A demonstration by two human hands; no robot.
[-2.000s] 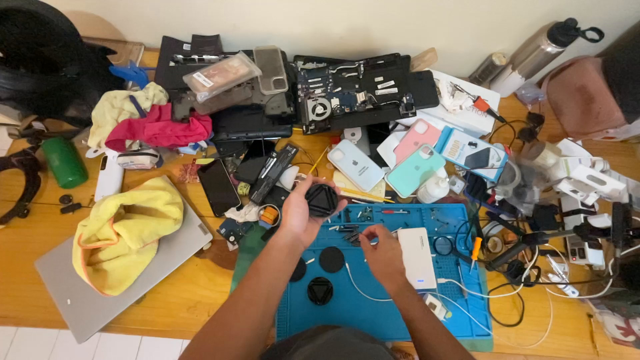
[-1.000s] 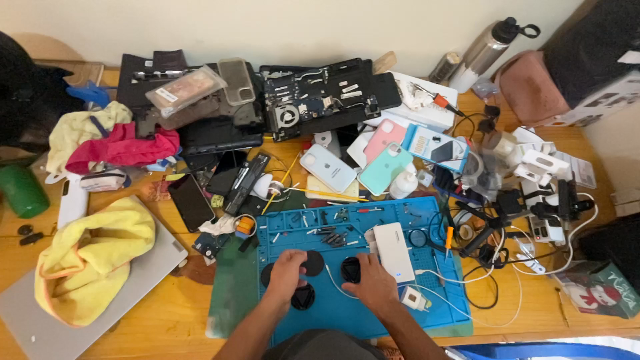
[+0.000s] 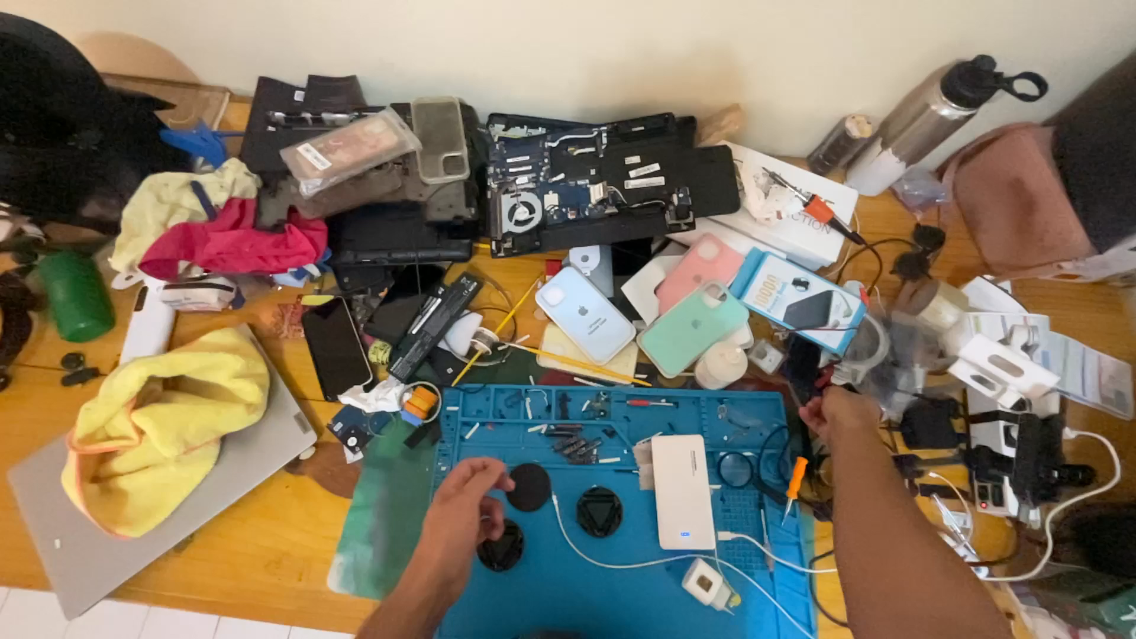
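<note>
My left hand [image 3: 470, 508] hovers over the left part of the blue silicone repair mat [image 3: 568, 603], fingers bent and apart, holding nothing. Beside its fingers lies a flat black disc [image 3: 529, 487]; a round black part [image 3: 502, 545] is partly behind them. Another round black part with a triangular recess [image 3: 599, 512] lies right of these. My right hand [image 3: 839, 413] reaches past the mat's upper right corner, its fingertips at a dark object [image 3: 803, 366] among cables; whether it grips this cannot be told. A white power bank [image 3: 683, 493] with a plugged-in cable rests on the mat.
Phone cases [image 3: 695, 328] and a power bank box [image 3: 799, 300] lie behind the mat. Farther back is an opened laptop chassis [image 3: 603, 182]. A yellow cloth [image 3: 169, 426] covers part of a closed laptop [image 3: 257, 453] at left. An orange-handled screwdriver [image 3: 796, 479] and cables lie at right.
My right hand has left the round black part on the mat and moved up and right to the clutter. My left hand has lifted off the parts near it.
</note>
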